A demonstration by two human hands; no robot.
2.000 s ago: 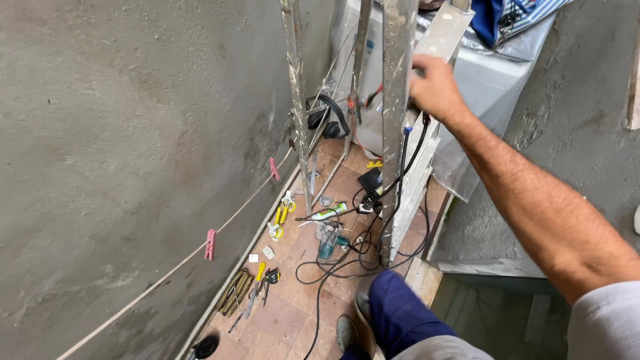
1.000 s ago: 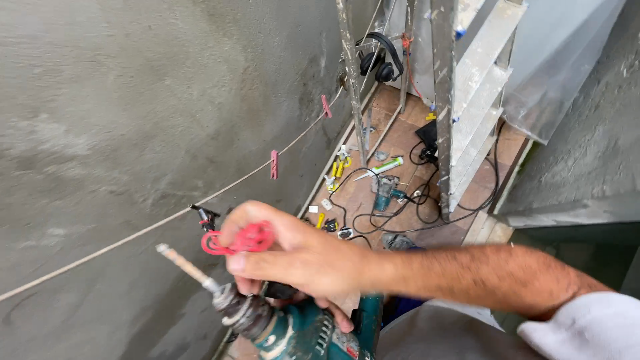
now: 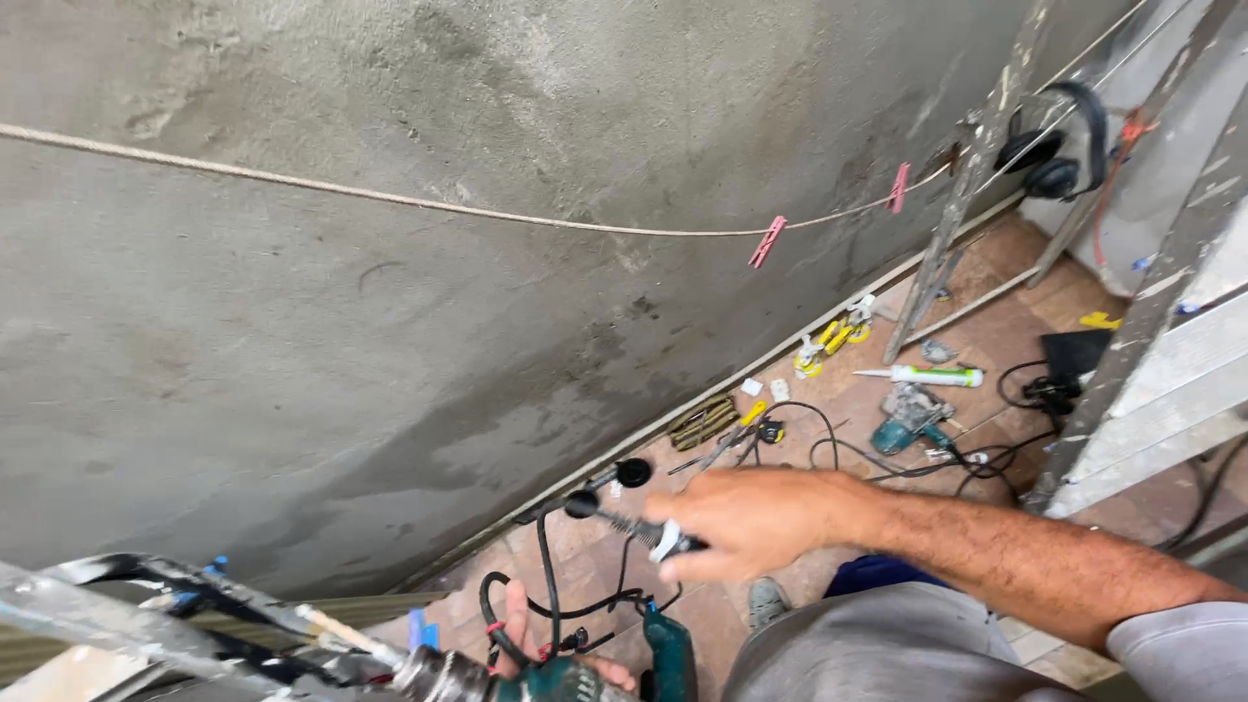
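Note:
Low in the view, a teal rotary hammer drill (image 3: 561, 680) points left, its long bit coated in pale dust. My left hand (image 3: 526, 639) is around the drill's body, partly hidden by it, with some fingers raised. To the right and above, my right hand (image 3: 756, 522) grips a black object with a white band (image 3: 668, 541); its exact kind is unclear. A black cable (image 3: 551, 575) loops up near the drill. Another teal tool body (image 3: 670, 653) shows just right of the drill.
A clothesline (image 3: 468, 208) with pink clothespins (image 3: 768, 242) runs along the cement wall. On the tiled floor lie a sealant cartridge (image 3: 936, 375), a dusty teal power tool (image 3: 907, 419) and tangled cables. Ear defenders (image 3: 1058, 156) hang by a paint-spattered ladder (image 3: 1150, 283). Metal bars (image 3: 127, 624) stand lower left.
My right hand was on the ladder, then held a red looped item over the drill; now it grips a black object right of the drill. The view has swung left.

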